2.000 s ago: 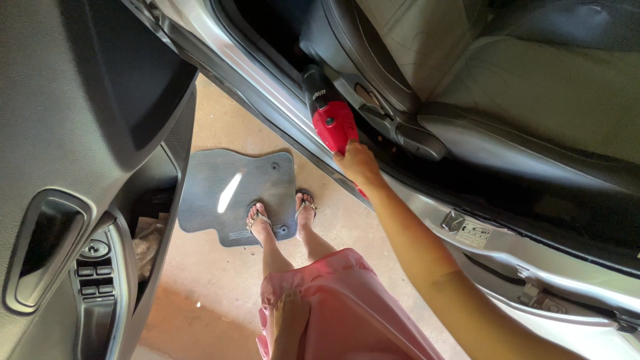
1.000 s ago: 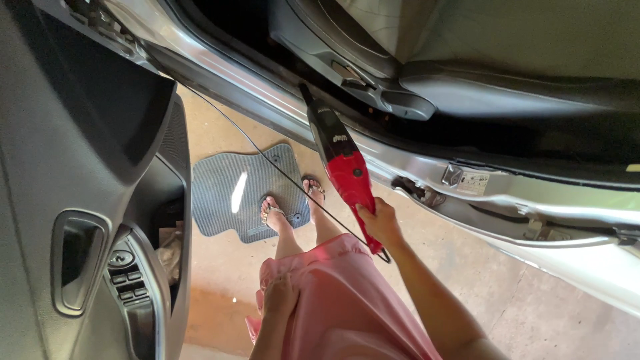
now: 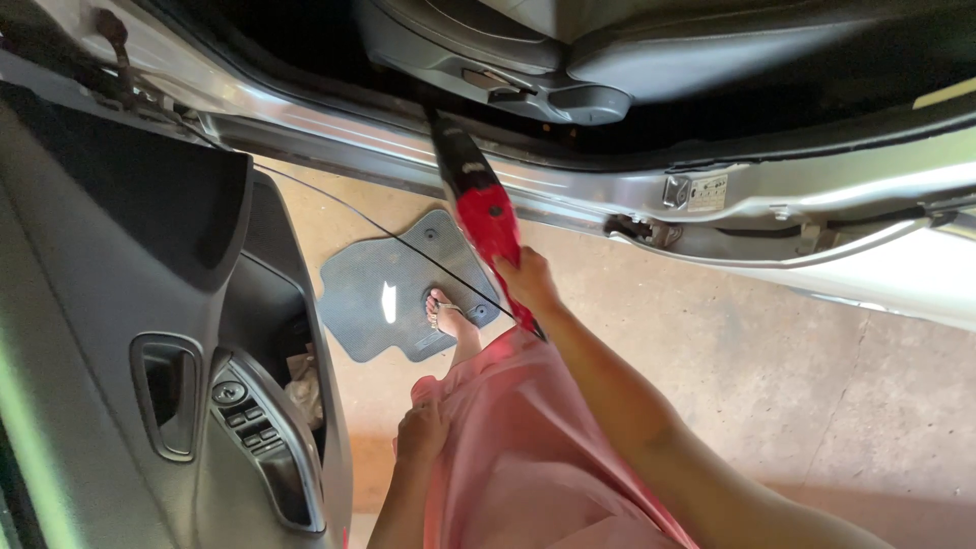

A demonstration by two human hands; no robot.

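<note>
My right hand [image 3: 528,280] grips the handle of a red and black handheld vacuum cleaner [image 3: 488,217]. Its narrow black nozzle points up toward the car's door sill [image 3: 366,133], beside the seat base; whether the tip touches anything cannot be told. A thin black cord [image 3: 358,212] runs from the vacuum's handle end across to the door hinge area. My left hand [image 3: 423,431] is at the pink skirt [image 3: 526,450], with its fingers closed on the fabric.
The open car door [image 3: 99,305] with its window switches and a stuffed side pocket stands at the left. A car seat [image 3: 686,69] is beyond the sill. On the floor lies a dark floor mat [image 3: 366,290], with my sandalled foot [image 3: 446,314] on it.
The vacuum's nozzle was down inside the car beside the seat two seconds ago; my right hand has since drawn it back toward me. Only one foot shows now, where two showed before.
</note>
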